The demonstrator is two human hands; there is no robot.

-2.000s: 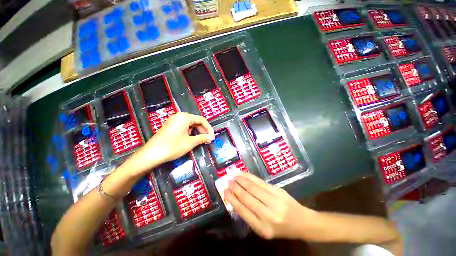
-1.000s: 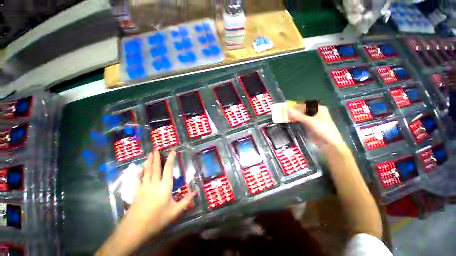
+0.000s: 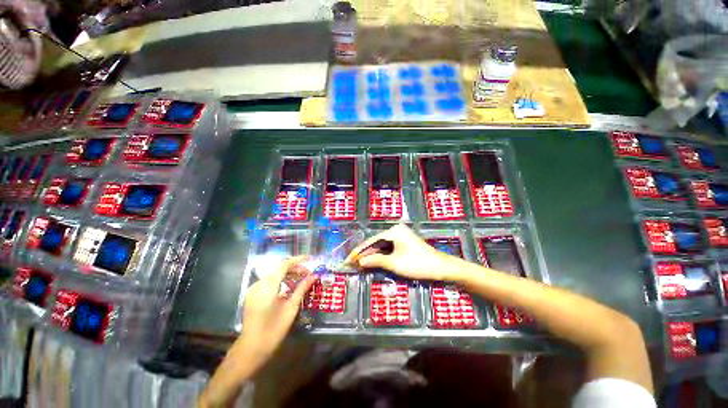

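A clear plastic tray (image 3: 523, 199) in front of me holds two rows of red keypad phones; the back row has dark screens (image 3: 386, 172). Over the front row's left part, my left hand (image 3: 275, 307) and my right hand (image 3: 403, 253) meet, fingertips close together. They pinch a small clear film (image 3: 331, 259) with blue marks, above a front-row phone (image 3: 327, 295). The fingers partly hide that phone's screen. A clear sheet with blue marks (image 3: 263, 231) overlaps the tray's left end. The fingers hide the exact grip.
Stacked trays of phones with blue screens stand at the left (image 3: 211, 135) and right (image 3: 674, 217). On the wooden board (image 3: 555, 100) behind lie a blue film stock (image 3: 399, 92), a white bottle (image 3: 495, 76), a second bottle (image 3: 344, 36) and a blue-and-white item (image 3: 527, 107).
The view has swung left. My right hand has moved from the tray's right side to my left hand; the orange-and-white card it held no longer shows. My left hand now pinches film.
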